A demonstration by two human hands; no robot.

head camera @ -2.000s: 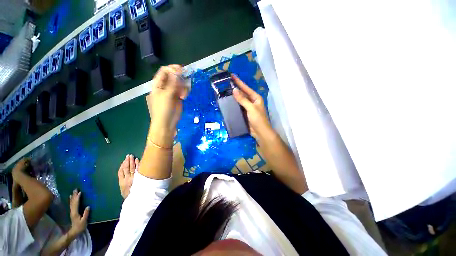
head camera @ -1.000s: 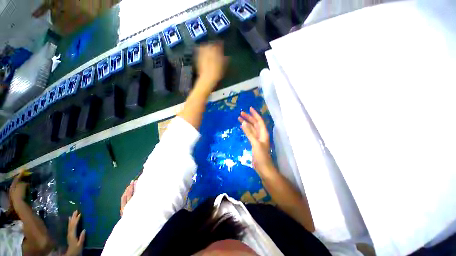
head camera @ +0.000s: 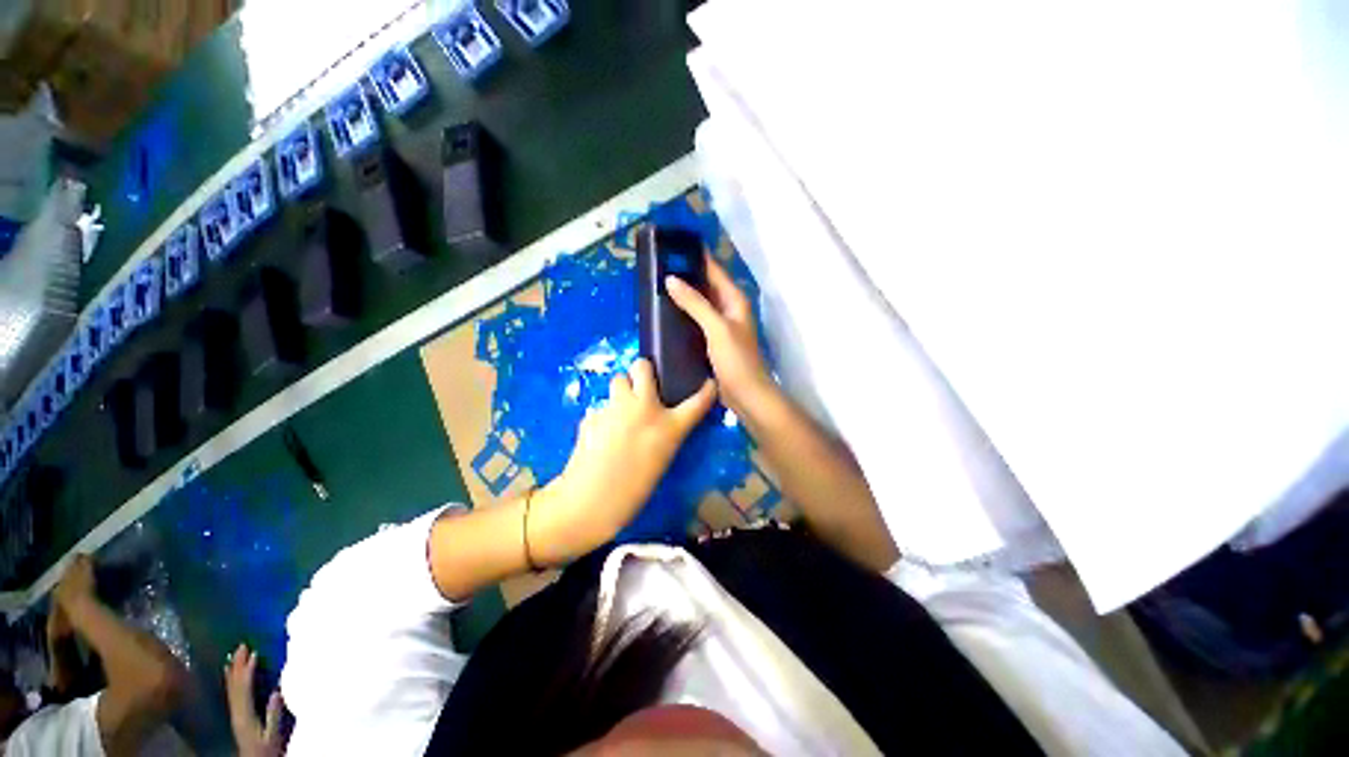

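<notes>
A long black housing (head camera: pixel 675 333) is held upright in the picture, between my two hands, above the pile of blue film scraps. A small blue patch shows in the dark window at its far end. My left hand (head camera: pixel 633 444) grips its near end from the left and below. My right hand (head camera: pixel 725 328) holds its right side, with the thumb near the window. The blue film scraps (head camera: pixel 570 326) lie on tan cardboard (head camera: pixel 453 388); some look like hollow square frames.
Black housings (head camera: pixel 466 200) stand in a row on the green line behind a pale edge (head camera: pixel 555 246), with blue frame parts (head camera: pixel 352 119) beyond. A large white stack (head camera: pixel 1006 266) rises at right. A thin dark stick (head camera: pixel 306 464) lies on the green mat. A neighbouring person's arms (head camera: pixel 136 663) show lower left.
My left hand has come back from over the line and is now on a housing. My right hand, open and empty one second ago, now holds it too. The view has shifted.
</notes>
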